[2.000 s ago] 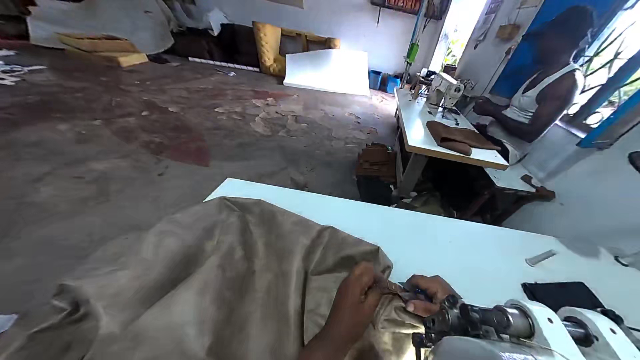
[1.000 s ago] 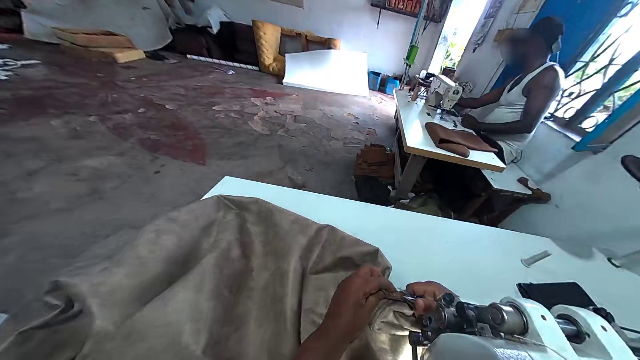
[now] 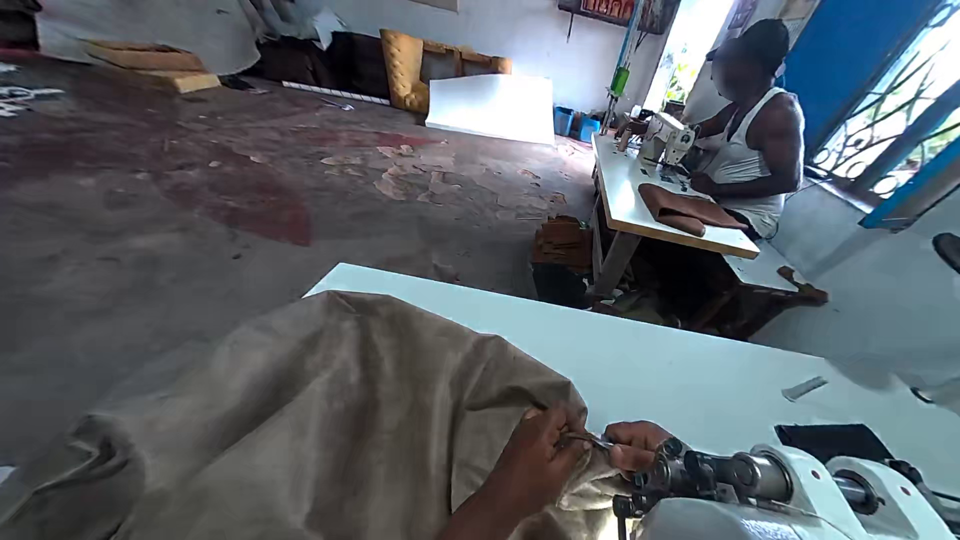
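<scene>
A large grey-brown sheet of leather-like material (image 3: 360,405) lies draped over the left part of the white sewing table (image 3: 637,352). My left hand (image 3: 540,454) grips the edge of the material, with a small metal tool (image 3: 592,439) between the two hands; its kind is hard to tell. My right hand (image 3: 637,442) has its thumb and finger closed at the tool's right end, close beside the head of an industrial sewing machine (image 3: 750,480). The machine hides part of the right hand.
A dark cloth pad (image 3: 832,441) and a small clear strip (image 3: 804,388) lie behind the machine. Beyond, a person (image 3: 757,142) sits at another sewing machine (image 3: 666,139), with brown leather (image 3: 686,206) on its table. A window frame (image 3: 900,142) is at right.
The other person's head and arms have shifted at the far machine. My hands stay at nearly the same place on the material.
</scene>
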